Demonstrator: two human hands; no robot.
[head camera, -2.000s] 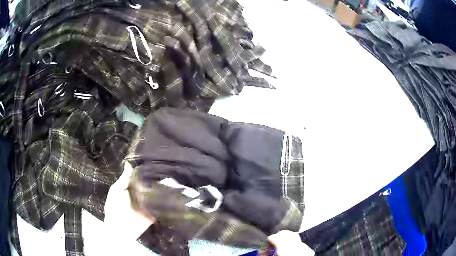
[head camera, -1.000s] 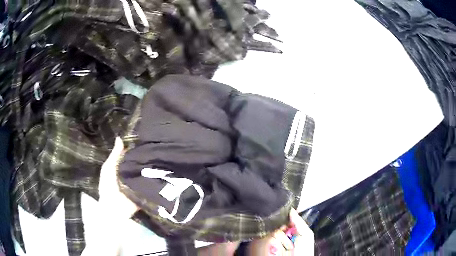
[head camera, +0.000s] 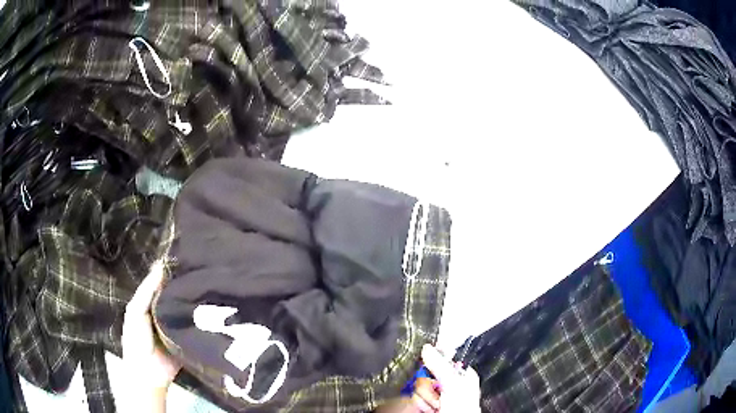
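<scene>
The plaid garment is held open in front of me, its plain dark lining facing up. White loops and a small white label lie on the lining. A long white loop lies along the right plaid band. My left hand holds the garment's left edge, fingers partly hidden. My right hand grips the lower right corner of the band. A small dark tip with red and blue glints shows at it, likely thread snips, mostly hidden in the hand.
A heap of plaid garments with white loops covers the left of the white table. Speckled grey garments lie along the right edge. A blue bin with plaid pieces is at lower right.
The near plaid edge, folded over the lining two seconds ago, is now turned down and spread between my hands. The view has shifted, so the garment sits further left. The dark tip at my right hand now shows.
</scene>
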